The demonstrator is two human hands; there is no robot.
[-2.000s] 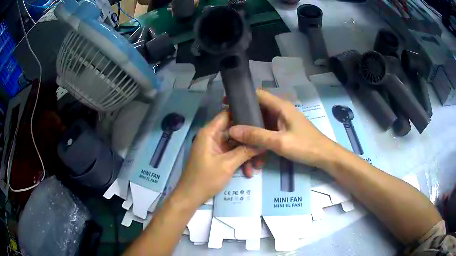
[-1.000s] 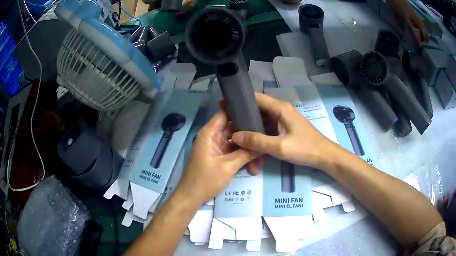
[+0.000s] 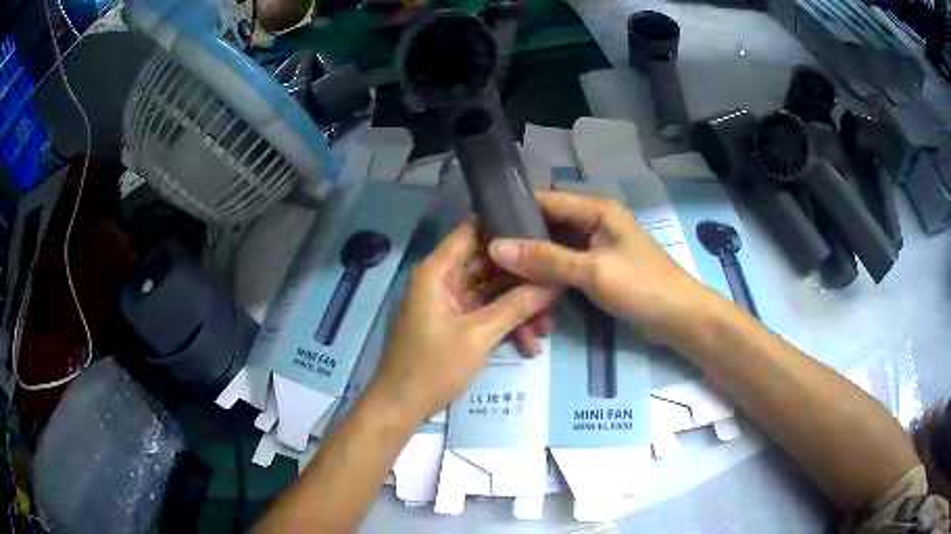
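Note:
A dark grey handheld mini fan (image 3: 501,188) stands upright in front of me, its round head at the top with a dark open cup facing me. My left hand (image 3: 448,313) and my right hand (image 3: 600,261) both hold the lower end of its handle, and the fingers hide the base. My right thumb lies across the front of the handle. Below the hands, light blue and white flat retail boxes (image 3: 603,428) lie overlapping, with fan pictures and "MINI FAN" print. Another flat box (image 3: 332,302) lies to the left.
Several dark grey fans (image 3: 777,193) lie piled at the right, and one fan (image 3: 659,83) lies behind them. A pale blue desk fan (image 3: 214,136) stands upper left above dark grey round parts (image 3: 183,313). Clear plastic (image 3: 104,459) is lower left. Standing cartons (image 3: 923,156) are far right.
The held fan's head has dipped slightly and moved a little in my hands. Another person's hand at the upper right has left the view. The flat boxes have not moved.

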